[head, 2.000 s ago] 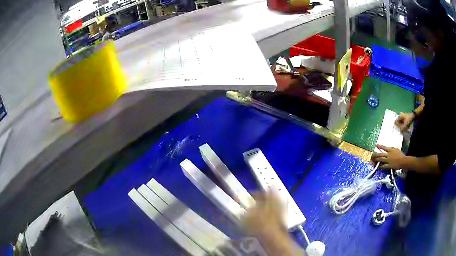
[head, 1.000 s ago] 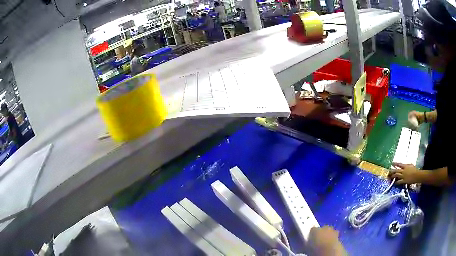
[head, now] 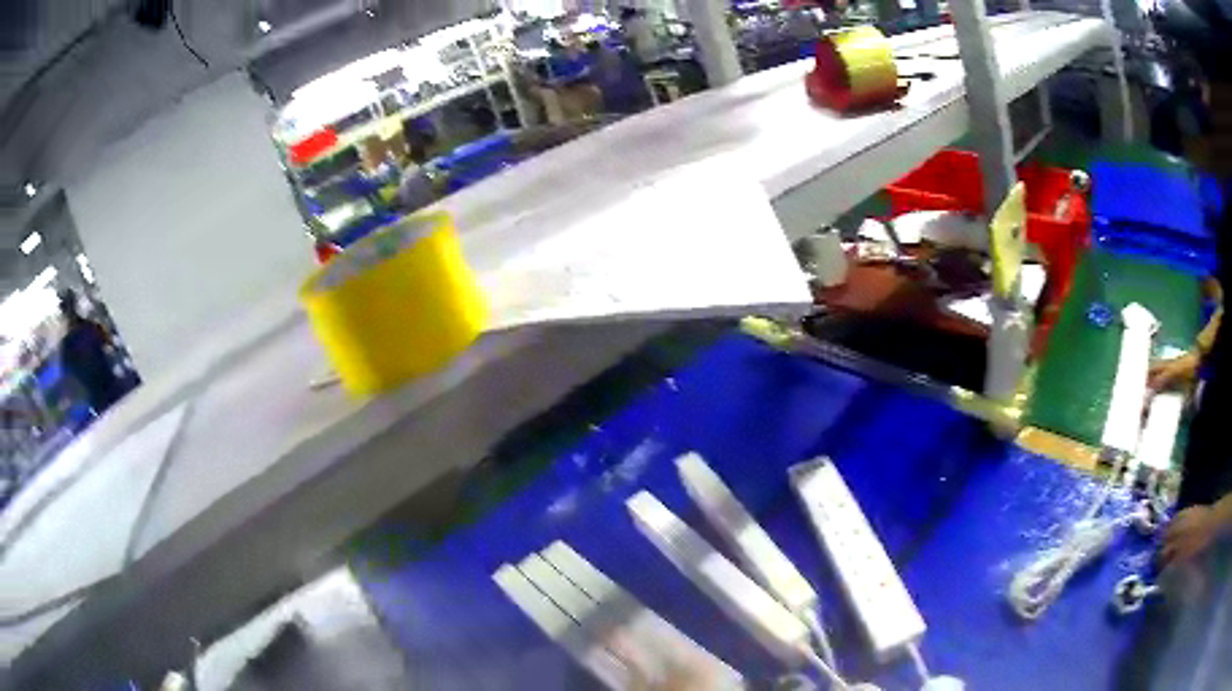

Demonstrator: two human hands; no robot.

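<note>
Three white power strips [head: 568, 601] lie side by side at the lower left of the blue sheet [head: 730, 405]. Two narrow white strips [head: 716, 574] lie beside them, turned on their sides. One strip [head: 858, 554] lies to their right with its socket face up; its cord and a white plug [head: 942, 684] reach the bottom edge. A blurred hand, seemingly my left hand [head: 665, 664], is over the near end of the left group, cut off by the bottom edge; its grip is unclear. My right hand is not in view.
A grey shelf [head: 270, 466] crosses above, bearing a yellow tape roll [head: 395, 308] and a paper sheet [head: 662, 257]. Another person's hand [head: 1189, 533] is at far right by white strips [head: 1128, 385] and a coiled cord [head: 1061, 567]. A red bin [head: 1061, 223] stands behind.
The view has shifted, moving the strips right in the picture. My right hand has left the right-hand strip. A hand now shows over the left group. The other person's strips have moved.
</note>
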